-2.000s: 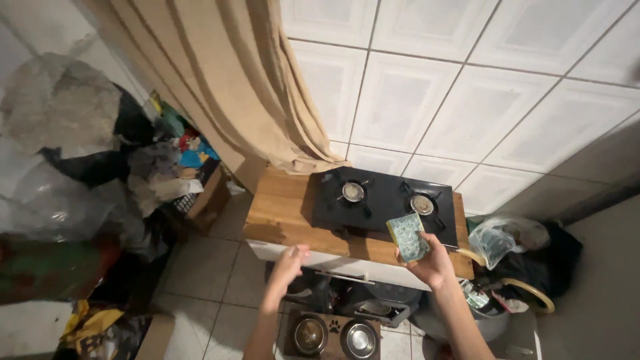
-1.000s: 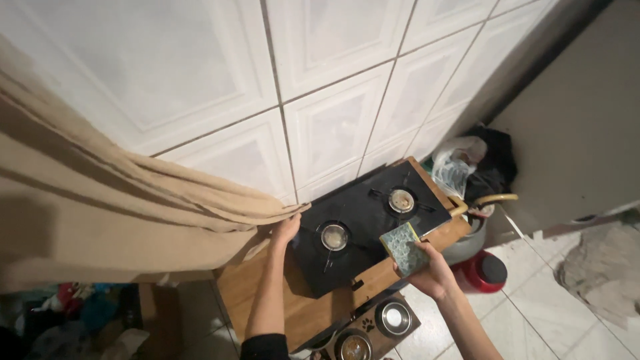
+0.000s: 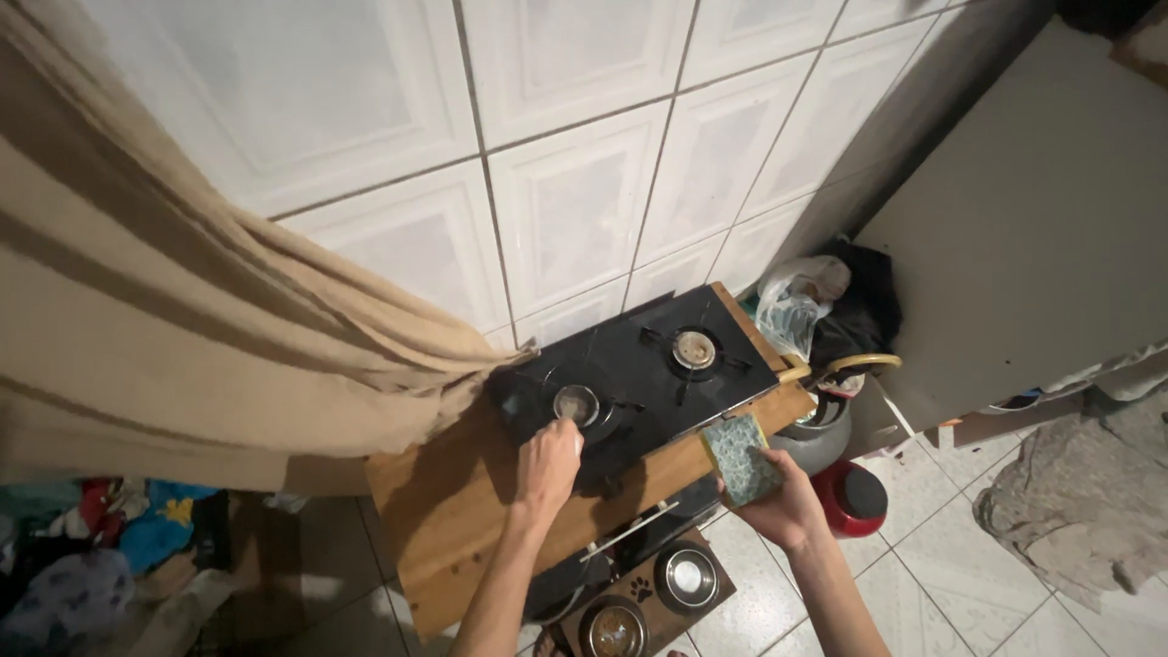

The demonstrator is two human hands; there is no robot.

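My right hand (image 3: pixel 776 502) holds a green-grey patterned scouring sponge (image 3: pixel 740 459) with a yellow edge, just off the front edge of the black two-burner gas cooktop (image 3: pixel 648 383). Over the left side of the cooktop, my left hand (image 3: pixel 550 464) has its fingertips at the left burner (image 3: pixel 576 404); whether they grip a part of it cannot be told. The right burner (image 3: pixel 693 349) shows a stained cap. Under the cooktop lies a wooden tabletop (image 3: pixel 429 547).
A beige curtain (image 3: pixel 274 365) reaches the cooktop's left back corner. Two metal pet bowls (image 3: pixel 687 577) sit in a wooden stand below. Right of the table are plastic bags (image 3: pixel 796 297), a grey pot (image 3: pixel 812 447) and a red container (image 3: pixel 853 499). Clothes (image 3: pixel 109 547) are heaped at left.
My left hand has left the curtain's edge, where it was a second ago, and moved to the left burner. The sponge stays in my right hand.
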